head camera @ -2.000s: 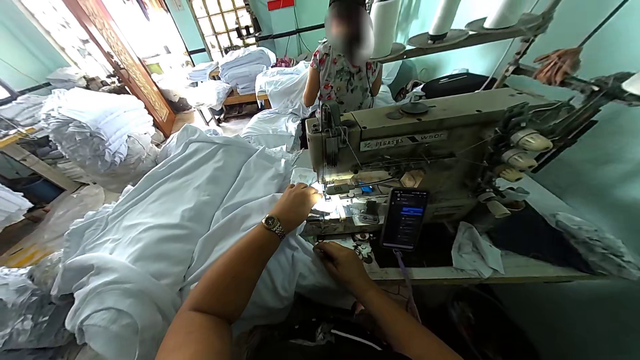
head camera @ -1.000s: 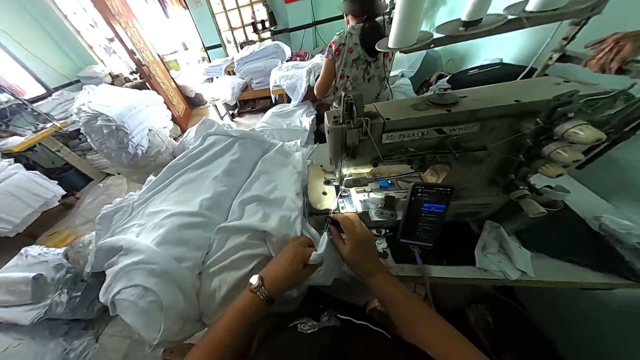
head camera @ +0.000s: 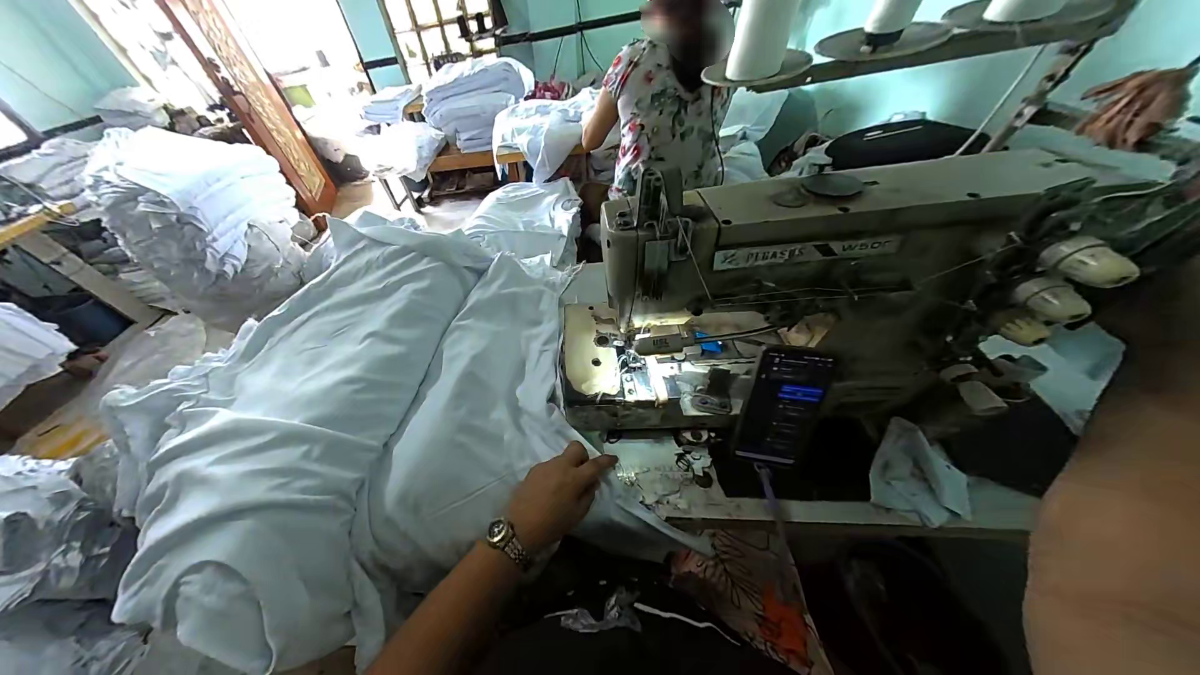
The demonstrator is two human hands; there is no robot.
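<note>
My left hand (head camera: 562, 483), with a metal-band watch on the wrist, grips the edge of a large white cloth (head camera: 469, 412) just in front of the sewing machine's bed. The cloth lies in a thick, folded heap to the left of the Pegasus sewing machine (head camera: 806, 234). The lit needle area (head camera: 637, 366) has no cloth under it. My right forearm (head camera: 1116, 487) rises large and blurred along the right edge; its hand is out of view. A phone (head camera: 784, 405) showing a lit screen leans against the machine's front, with a cable below it.
Thread cones (head camera: 761, 42) stand on a rack above the machine. A crumpled pale rag (head camera: 919, 473) lies at the table's front edge. Beyond, a person in a floral top (head camera: 670, 117) faces away. Wrapped white cloth bundles (head camera: 197, 216) fill the left; more stacks (head camera: 478, 103) stand behind.
My right hand has left the cloth in front of the machine, and its arm is now raised at the right. The left hand still grips the cloth edge.
</note>
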